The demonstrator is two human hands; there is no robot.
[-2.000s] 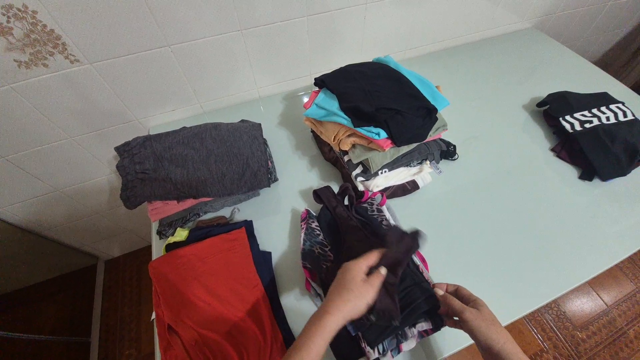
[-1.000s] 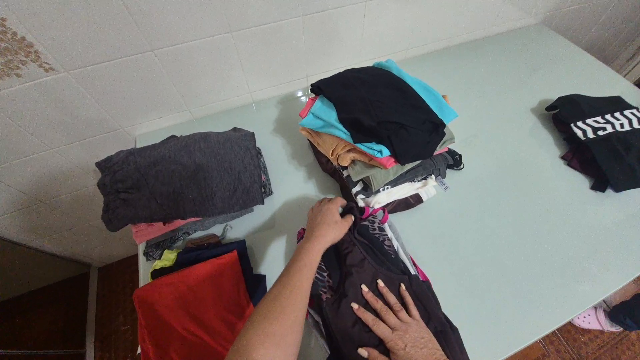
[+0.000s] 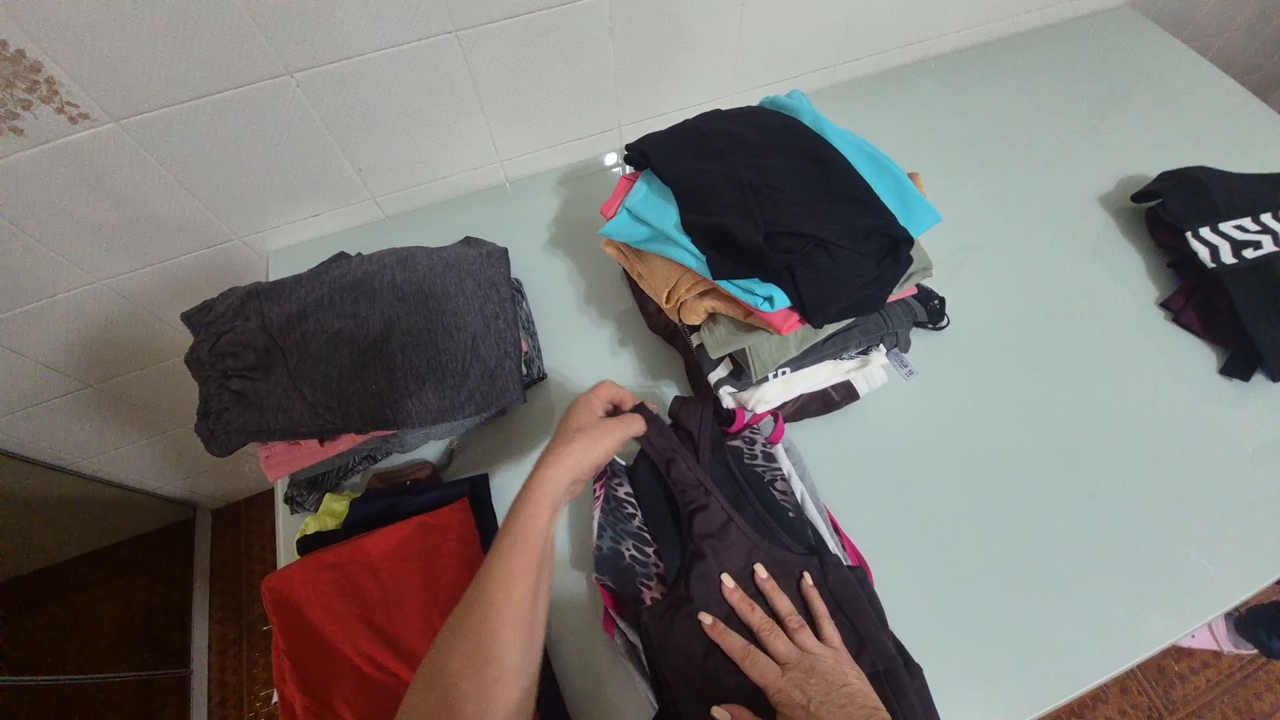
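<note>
A dark brown sleeveless top [image 3: 715, 560] lies spread over a small pile that includes a leopard-print garment [image 3: 632, 530] with pink edging. My left hand [image 3: 598, 435] pinches the top's shoulder strap at its upper left. Flat on the lower front of the top rests my right hand [image 3: 785, 650], fingers spread, gripping nothing. Just beyond the strap stands a tall stack of folded clothes, a black garment [image 3: 790, 210] uppermost over turquoise, tan and grey-green ones.
On the left of the glass-topped table [image 3: 1010, 440] are a stack under dark grey trousers [image 3: 370, 340] and a pile under a red garment [image 3: 380, 610]. A black garment with white lettering [image 3: 1230, 240] lies far right. A tiled wall [image 3: 400, 90] borders the back edge.
Two seconds ago the dark top was bunched in my hands; it now lies spread out. Since one second ago my left hand has shifted slightly outward with the strap, while my right remains on the fabric.
</note>
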